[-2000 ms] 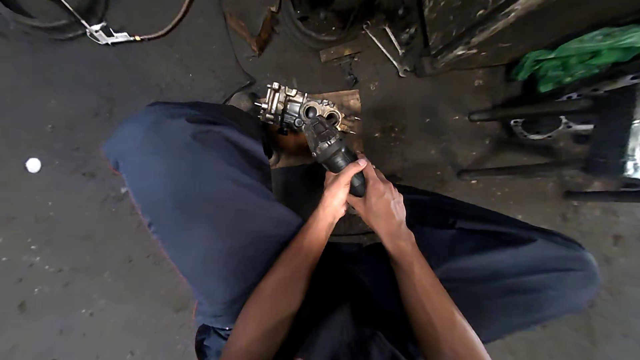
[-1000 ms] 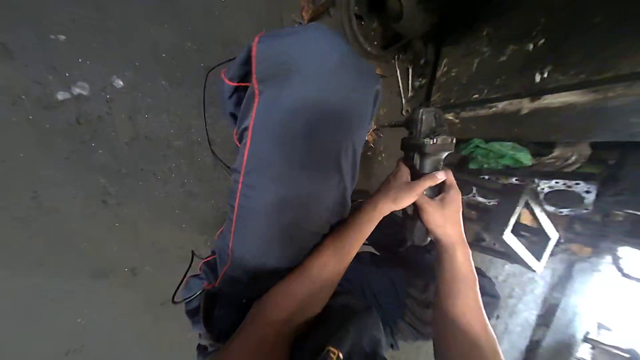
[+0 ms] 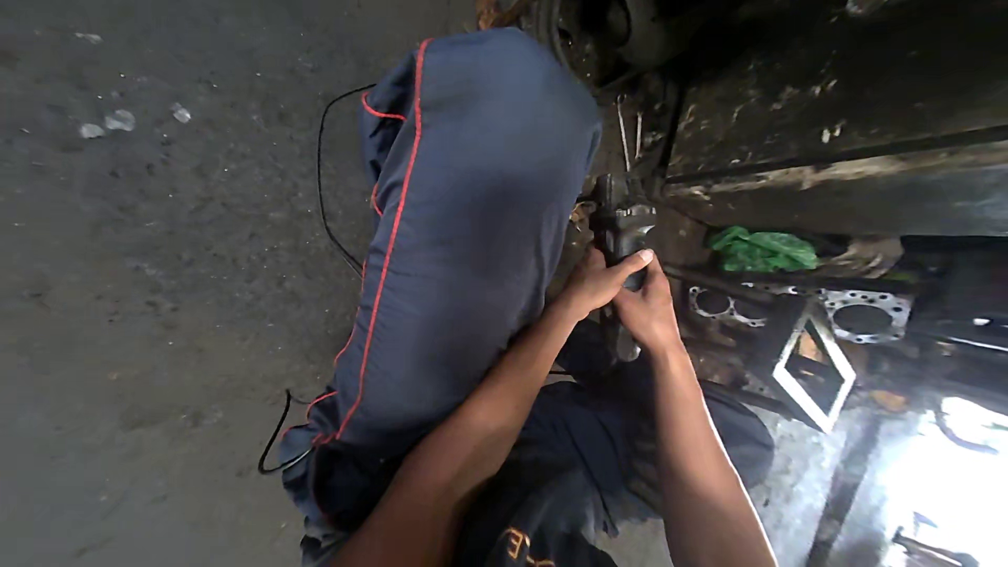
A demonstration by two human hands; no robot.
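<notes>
A dark, greasy angle grinder or similar power tool (image 3: 622,228) is held between both hands, its head pointing away from me. My left hand (image 3: 602,279) wraps its body from the left, with the thumb across the top. My right hand (image 3: 650,307) grips it from the right, close against the left. The tool's rear end shows below the hands, beside the right wrist. My left forearm passes along my raised knee in blue trousers (image 3: 480,197) with red piping. The knee hides the floor behind it.
Long wrenches (image 3: 624,134) lie beyond the tool. To the right are a green plastic bag (image 3: 764,250), a metal gasket (image 3: 898,311) and a white diamond-shaped frame (image 3: 836,402). A black cable (image 3: 321,173) runs on the concrete floor left of my leg.
The view has swung strongly to the right since two seconds ago. The metal engine part seen then at the tool's head is no longer visible. Both hands keep hold of the tool.
</notes>
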